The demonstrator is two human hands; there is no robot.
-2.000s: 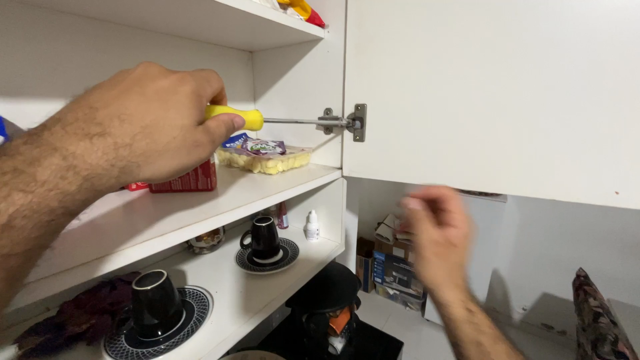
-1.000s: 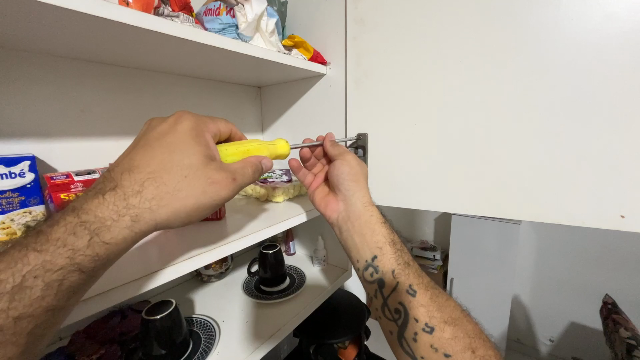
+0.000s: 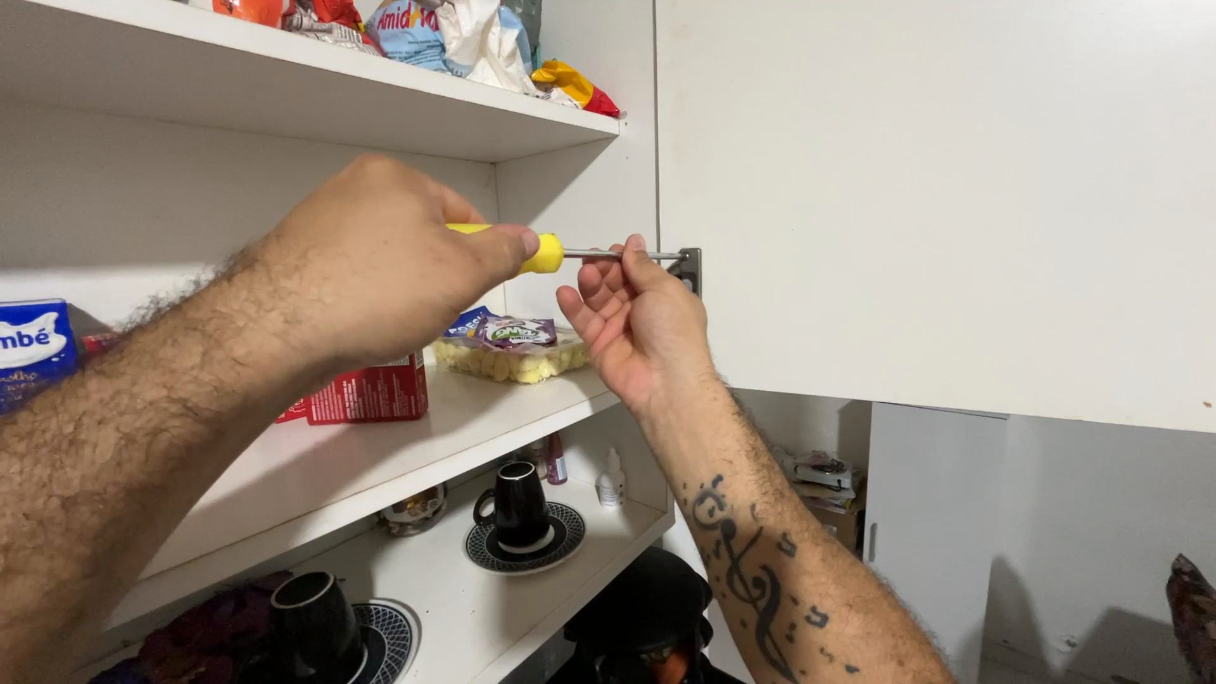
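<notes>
My left hand (image 3: 408,256) grips the yellow handle of a screwdriver (image 3: 543,255), held level and pointing right. The thumb and fingers of my right hand (image 3: 641,323) pinch its metal shaft near the far end. The tip meets a metal cabinet hinge (image 3: 693,272) on the edge of the white cabinet door (image 3: 931,190). Part of the hinge is hidden behind my right hand. Between my two hands and lower down, a clear plastic tray of yellow food (image 3: 513,361) with small packets on top rests on the middle shelf (image 3: 494,432).
Food bags (image 3: 484,43) lie on the upper shelf. A red box (image 3: 370,391) and a blue carton (image 3: 36,342) stand on the middle shelf. Below are black cups (image 3: 521,503) on patterned saucers, a small white bottle (image 3: 612,480) and a black object (image 3: 641,598).
Two seconds ago my right hand was low and apart from the screwdriver; it has risen to the shaft and holds it. My left hand keeps its grip on the handle.
</notes>
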